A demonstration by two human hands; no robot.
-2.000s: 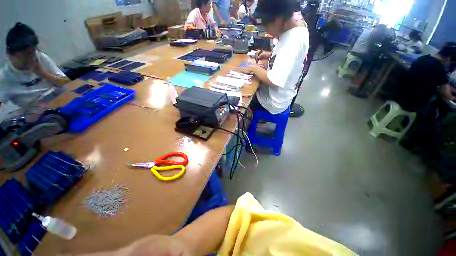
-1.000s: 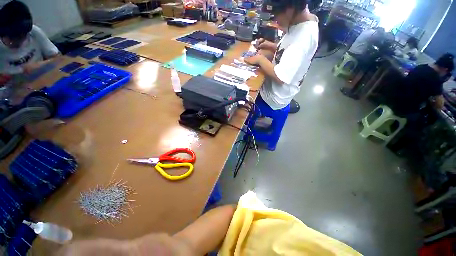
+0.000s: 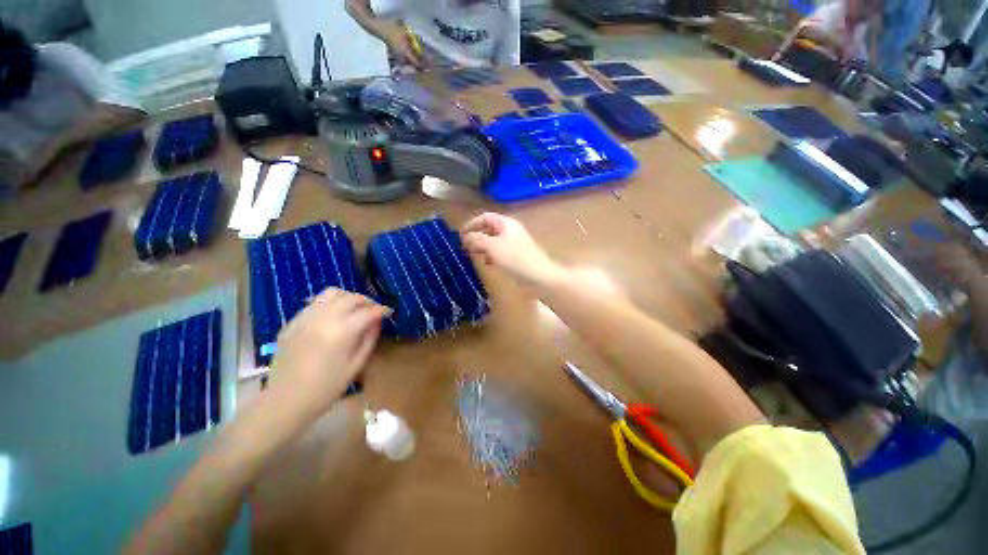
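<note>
Two stacks of dark blue solar cells with silvery lines lie side by side, the left stack [image 3: 298, 271] and the right stack [image 3: 426, 273]. My left hand [image 3: 328, 345] is over the left stack's lower part, its fingertips at the right stack's lower left edge. My right hand [image 3: 504, 247] is bent beside the right stack's upper right corner. Whether either hand grips a cell is unclear. A flux bottle [image 3: 388, 436] lies below my left hand. A heap of cut ribbon pieces [image 3: 493, 428] lies to its right.
Scissors [image 3: 628, 423] lie partly under my right forearm. A grey machine with a red light [image 3: 368, 157] and a blue tray [image 3: 558, 157] stand behind the stacks. A cell string [image 3: 176, 379] lies on the teal sheet [image 3: 76, 379]. A black box [image 3: 829, 320] stands right. People are opposite.
The view has swung left. Both my hands now show at the stacks; before, my right arm was low in the picture and blurred.
</note>
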